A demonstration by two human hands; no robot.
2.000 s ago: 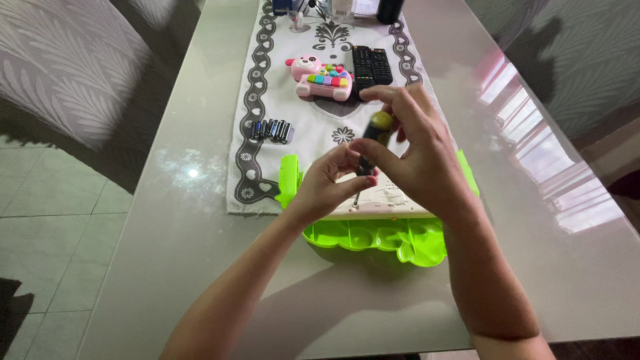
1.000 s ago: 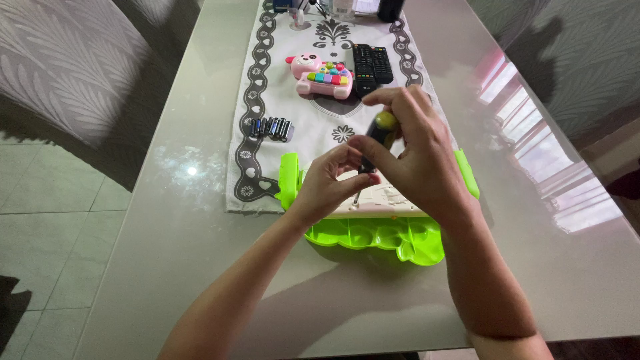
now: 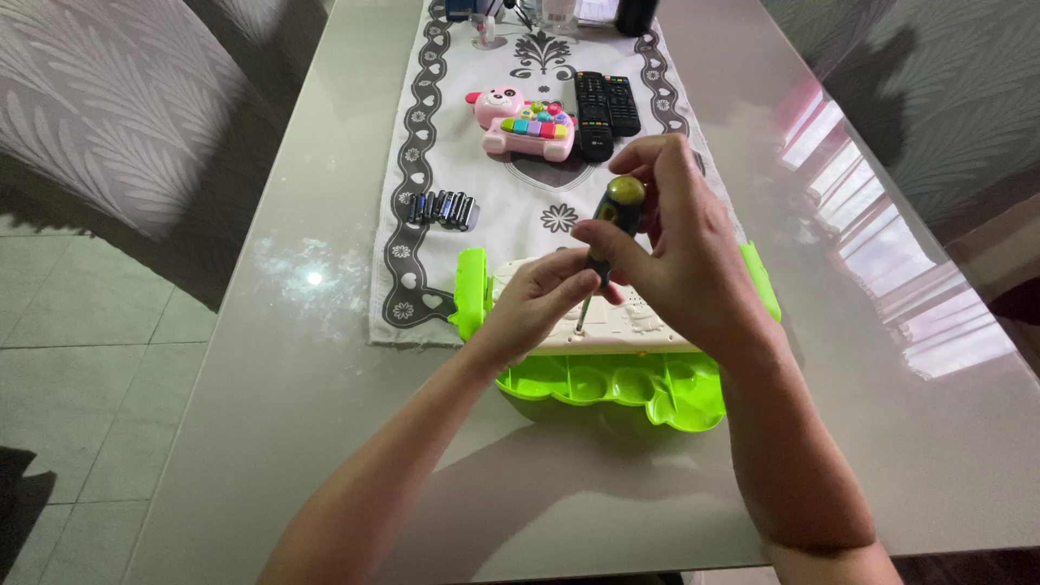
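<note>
My right hand [image 3: 682, 236] grips the dark handle, capped in yellow-green, of a screwdriver [image 3: 615, 213]. My left hand [image 3: 544, 299] pinches the lower end of that handle. The screwdriver leans slightly, its tip down at a hole near the lower edge of a cream plastic panel [image 3: 605, 335]. This panel is part of a toy that lies face down, with a bright green plastic part [image 3: 601, 382] along its near side and green pieces at its left and right ends. My hands hide much of the panel.
Several batteries [image 3: 441, 209] lie in a row on the patterned table runner [image 3: 504, 219]. Farther back are a pink animal-shaped toy keyboard [image 3: 528, 130] and two black remote controls [image 3: 595, 118]. A dark bottle [image 3: 635, 15] and small items stand at the far end of the glossy table [image 3: 309, 406].
The fingers of my right hand have shifted slightly around the screwdriver's handle. My left hand stays at the handle's lower end, and the toy has not plainly moved.
</note>
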